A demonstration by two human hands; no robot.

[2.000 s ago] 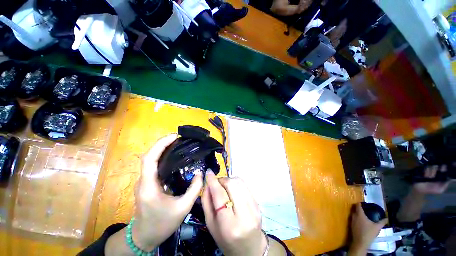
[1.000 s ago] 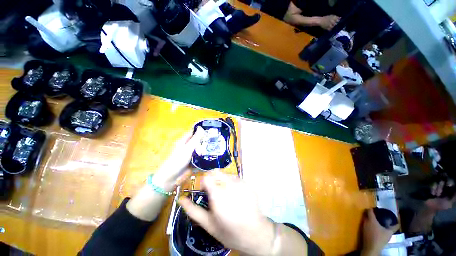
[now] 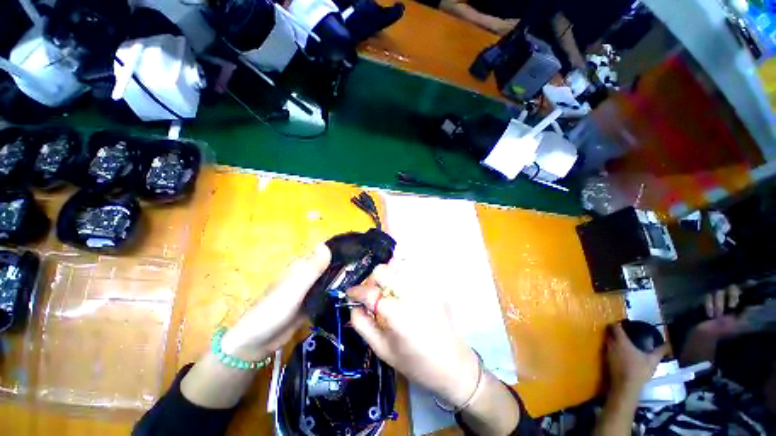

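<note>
My left hand (image 3: 292,294) holds the black front shell (image 3: 350,261) tilted above the camera housing. My right hand (image 3: 396,324) has its fingertips pinched at the shell's lower edge, beside blue wires (image 3: 339,328); a small plug tip there is too small to tell clearly. The camera housing (image 3: 293,393), white outside and black inside, stands open near my body at the bottom of the picture. Thin blue and red wires and a pale connector show inside it. A black cable with split ends (image 3: 366,204) lies behind the shell.
A clear blister tray (image 3: 106,328) at left holds several black shells (image 3: 98,219). White paper (image 3: 442,264) lies right of my hands. White cameras (image 3: 157,78) crowd the green strip (image 3: 374,140). A black square panel (image 3: 606,247) and another person's hand (image 3: 631,358) are at right.
The shell, earlier held with its silvery board facing up, is now tilted over the housing. My right hand has moved from above the housing up to the shell's edge.
</note>
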